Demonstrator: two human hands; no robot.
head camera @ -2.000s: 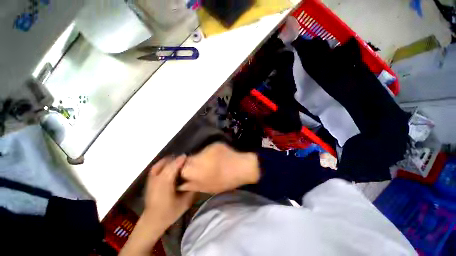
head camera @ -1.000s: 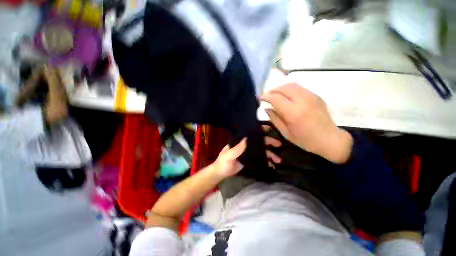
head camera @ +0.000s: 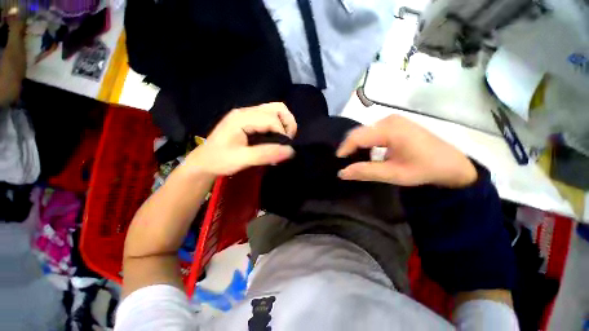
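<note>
Black fabric [head camera: 213,58] lies on the table's left part and hangs over the front edge onto my lap. Pale grey cloth [head camera: 352,48] with a narrow black strip [head camera: 310,45] joins it at the right. My left hand [head camera: 248,141] pinches the black fabric between thumb and fingers above my lap. My right hand [head camera: 403,154] is at the right of the same black piece, thumb and fingertips at its edge. A small white piece [head camera: 379,154] shows between the right fingers.
The sewing machine head [head camera: 478,26] stands at the upper right. Blue-handled snips [head camera: 511,137] lie near curled white paper [head camera: 513,81]. Red baskets [head camera: 119,194] stand below the table at the left. Yellow tape [head camera: 115,74] marks the table at the left. Another person's arm [head camera: 11,58] is at the far left.
The view has swung from the right side to the work. My hands, together two seconds ago, are now apart on the black fabric, and my left hand has moved up onto it.
</note>
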